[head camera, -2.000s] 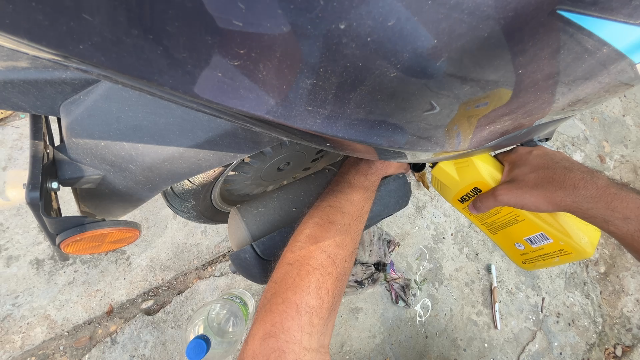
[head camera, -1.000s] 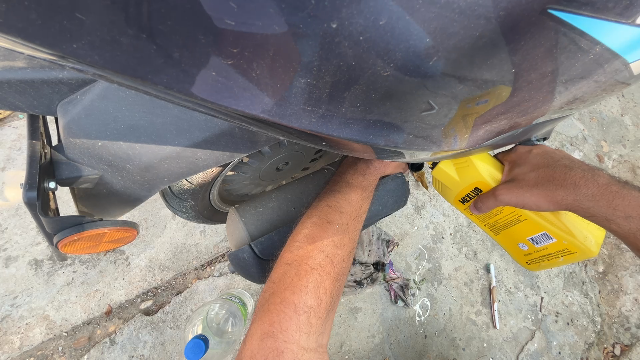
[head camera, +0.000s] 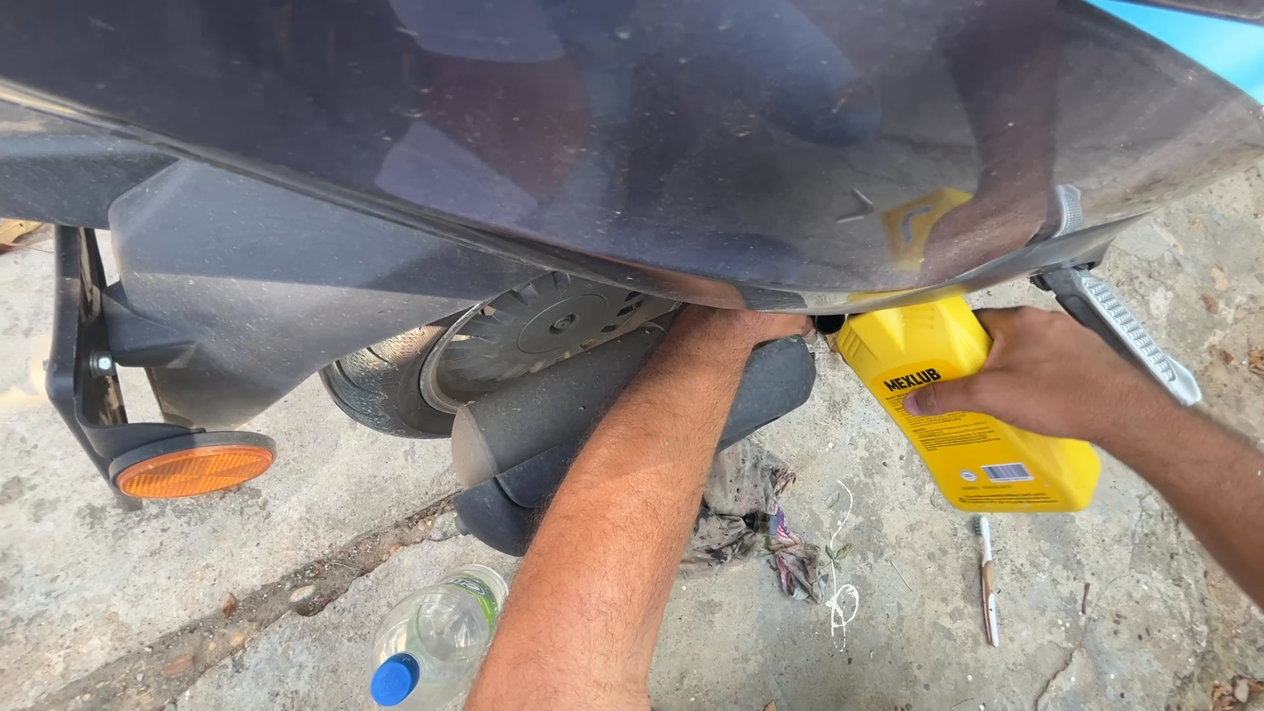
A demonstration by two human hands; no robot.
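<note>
My right hand [head camera: 1037, 370] grips a yellow plastic lubricant bottle [head camera: 963, 405], its thumb across the front. The bottle tilts with its neck up and left, at the lower edge of the dark body panel [head camera: 691, 148] of a scooter. My left hand [head camera: 775, 324] reaches under the same edge, close to the bottle's neck; its fingers are mostly hidden, so what they hold or touch cannot be told. Below my left forearm are the exhaust silencer [head camera: 543, 410] and the rear wheel [head camera: 553, 326].
On the concrete lie a dirty rag [head camera: 741, 504], a toothbrush [head camera: 987, 583], a white string [head camera: 842, 602] and a clear plastic bottle with a blue cap [head camera: 434, 632]. An orange reflector [head camera: 196, 469] juts out at the left. A metal footrest [head camera: 1136, 331] sticks out behind my right hand.
The view has shifted slightly, and the footrest now shows behind my right hand. Both hands stay in about the same place, with the yellow bottle still in my right.
</note>
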